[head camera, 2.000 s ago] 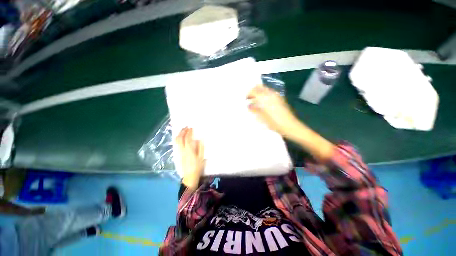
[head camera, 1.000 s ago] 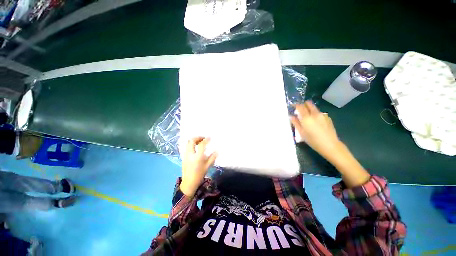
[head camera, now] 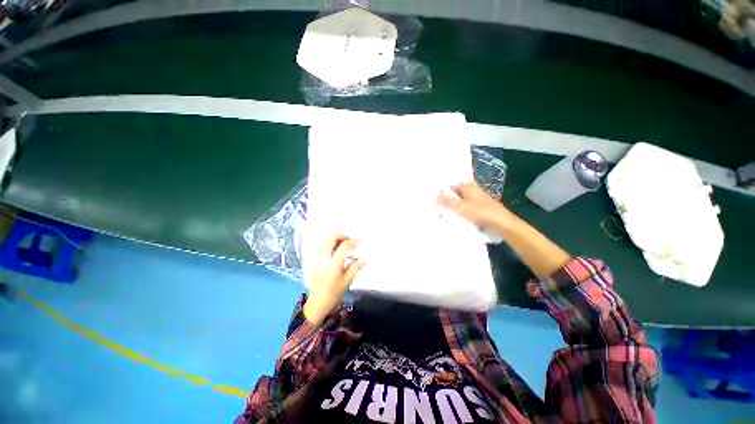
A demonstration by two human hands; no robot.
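Observation:
A flat white stack of bags (head camera: 389,166) lies in front of me, washed out by glare. My left hand (head camera: 335,269) rests on its lower left part with the fingers bent; whether it grips anything is unclear. My right hand (head camera: 473,205) is over the stack's right side with its fingertips on the surface. A small white cloth seems to be at those fingertips, but it blends into the stack. A crinkled clear bag (head camera: 281,232) sticks out beneath the stack on the left, and clear film also shows at its right edge.
A translucent bottle (head camera: 556,185) with a shiny cap lies right of the stack. A cream-white folded piece (head camera: 666,211) lies beyond it, with a thin loop (head camera: 612,228) near. A white hexagonal bundle (head camera: 348,48) on clear film lies past the pale rail (head camera: 207,108). Blue stools (head camera: 41,248) stand below.
My right hand has moved from beside the stack's right edge back onto its surface. My left hand stays at the lower left. The camera view has shifted.

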